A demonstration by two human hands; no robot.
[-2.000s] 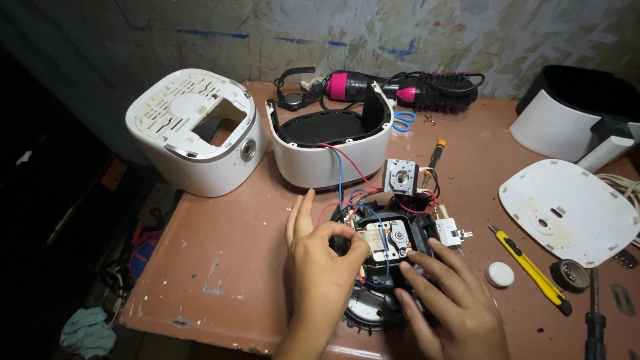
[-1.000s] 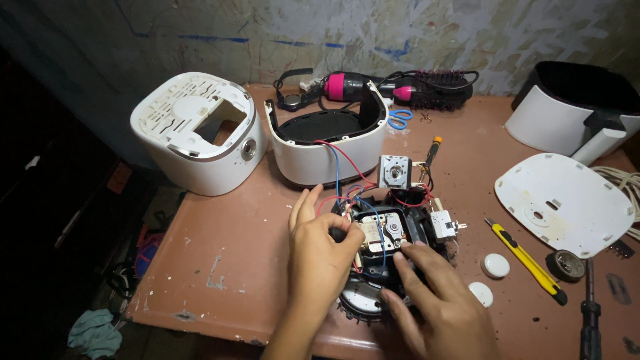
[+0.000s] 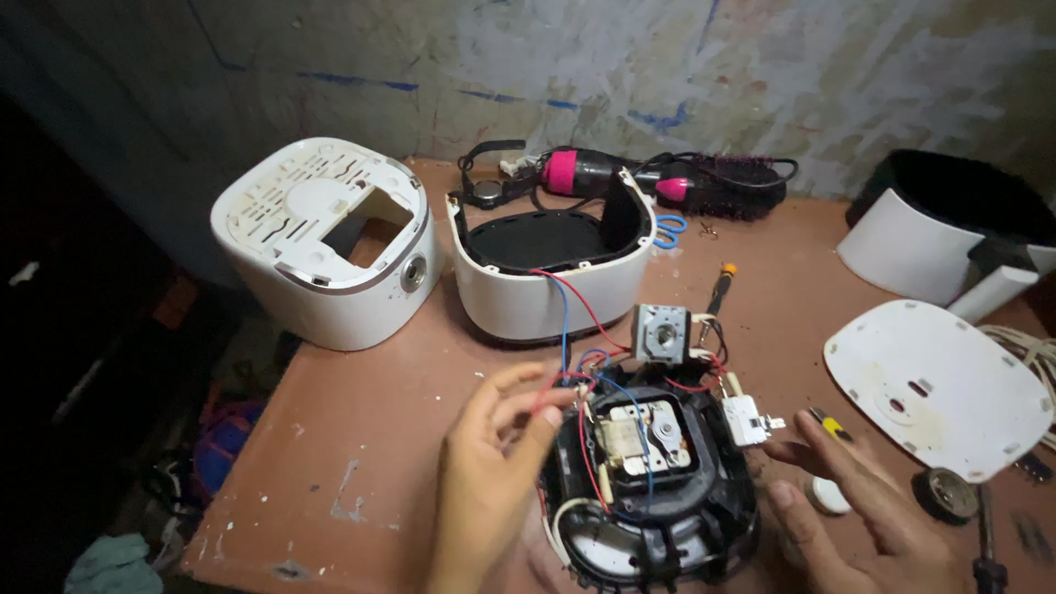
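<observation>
A black appliance base (image 3: pixel 701 511) with a motor (image 3: pixel 648 441) at its middle lies near the table's front edge, wired with red and blue leads. My left hand (image 3: pixel 503 445) is at its left side, fingers curled by a red wire (image 3: pixel 582 445); whether they pinch it I cannot tell. To the right of the base, my right hand (image 3: pixel 858 503) has its fingers apart and holds nothing. A metal timer-like part (image 3: pixel 662 334) stands behind the base on its wires. A small white switch-like part (image 3: pixel 747 419) sits at the base's right, near my right fingertips.
A white housing (image 3: pixel 330 305) and an open white shell (image 3: pixel 553 301) stand behind. Farther back lie a hot-air brush (image 3: pixel 660 181) and blue-handled scissors (image 3: pixel 670 231). Rightward are a screwdriver (image 3: pixel 722 289), a white plate (image 3: pixel 949 388), a round knob (image 3: pixel 945 495), a white cap (image 3: pixel 827 495) and a basket (image 3: pixel 907 247).
My right hand has moved off the base to the right, over where the yellow cutter lay in view. My left hand has drawn back left from the motor.
</observation>
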